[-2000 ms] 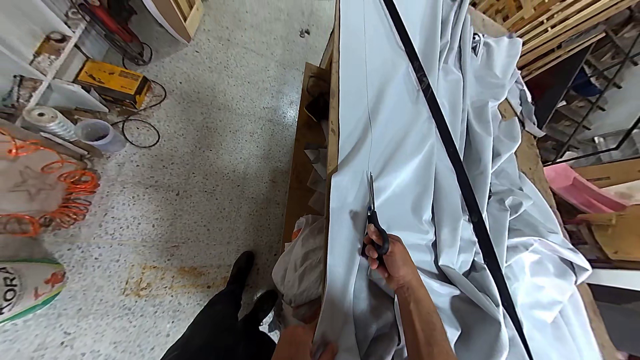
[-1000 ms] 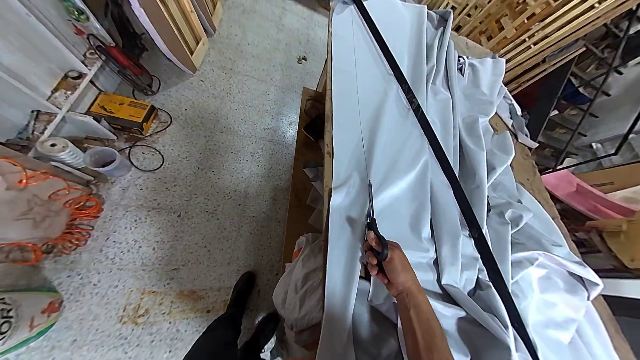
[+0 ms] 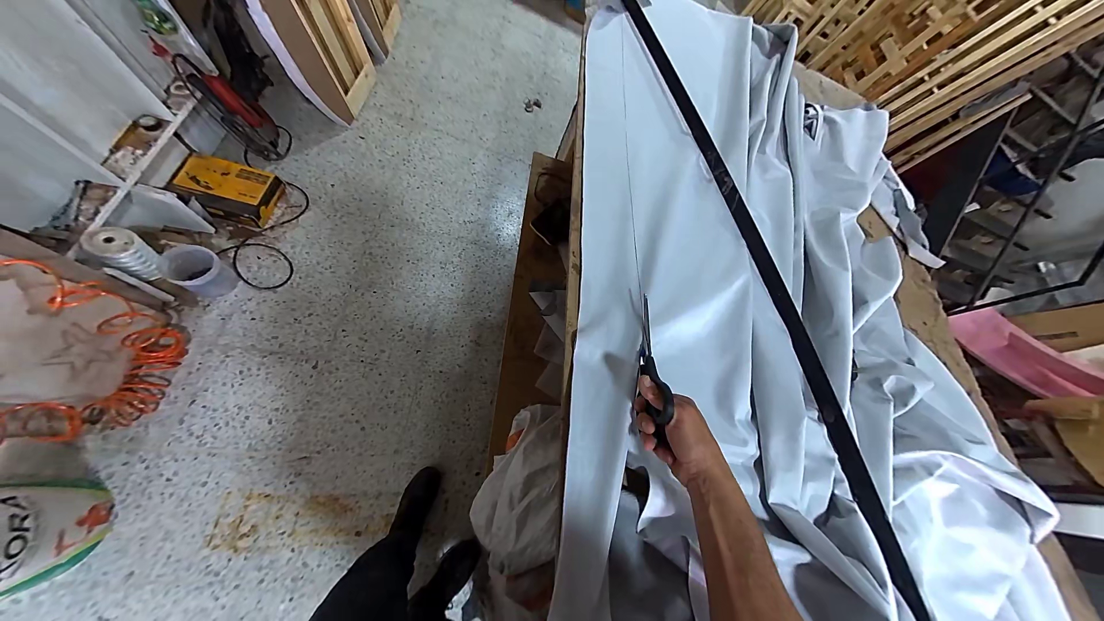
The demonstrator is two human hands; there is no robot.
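Note:
My right hand is closed around the handles of black-handled scissors, whose blades point away from me along a thin dark line drawn on a pale grey sheet of fabric. Behind the blades, nearer to me, the fabric is parted, with a narrow strip on the left along the table edge and bunched folds on the right. A long straight black bar lies diagonally across the fabric, right of the scissors. My left hand is out of view.
A wooden worktable carries the fabric. Beside its left edge is a plastic bag above my shoes. Wooden lattice frames stand at the far right, near a pink tray. On the floor at left are a yellow-black box and a cable.
My left hand, seen at the bottom near the fabric strip two seconds ago, is out of view. My right hand still holds the scissors on the line. The view has shifted somewhat.

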